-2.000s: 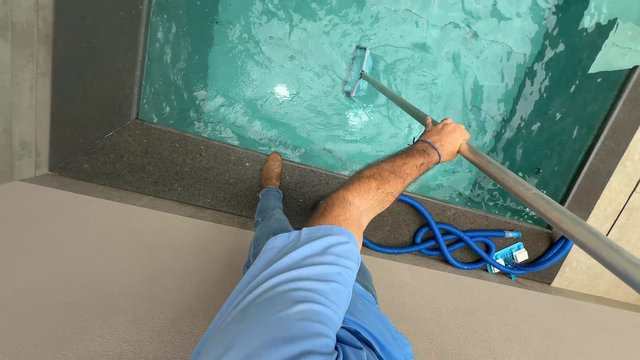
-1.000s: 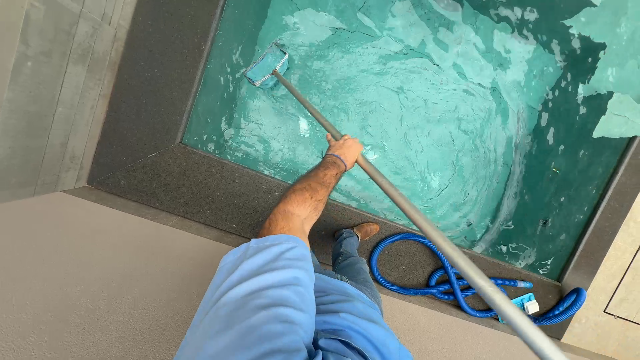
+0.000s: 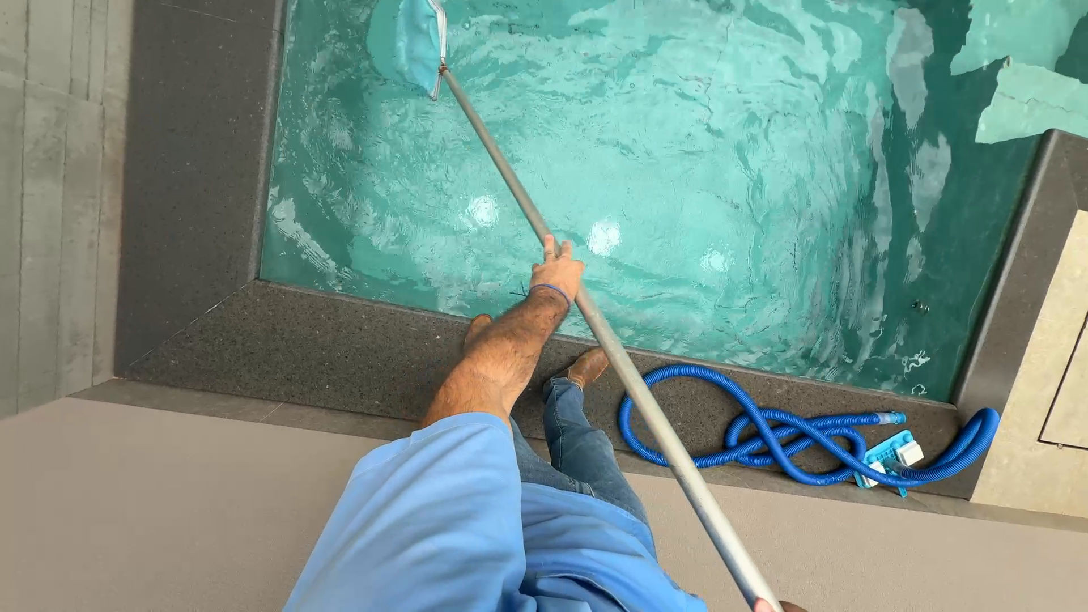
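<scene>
A long metal pole runs from the bottom edge out over the pool water. My left hand is on its middle section, with two fingers stretched forward along it. Only a small part of my right hand shows, around the pole at the bottom edge. At the far end, a pool skimmer net with a light blue mesh bag and a pale frame lies in the water near the upper left; the top edge of the view cuts it off.
Dark stone coping borders the pool, and my shoes are at its near side. To the right, a looped blue corrugated hose lies by a turquoise and white pool vacuum head. A beige surface spans the lower left.
My left arm has swung from the right side of my body toward the left since the oldest frame. The net has moved left across the pool, then farther out from the near edge.
</scene>
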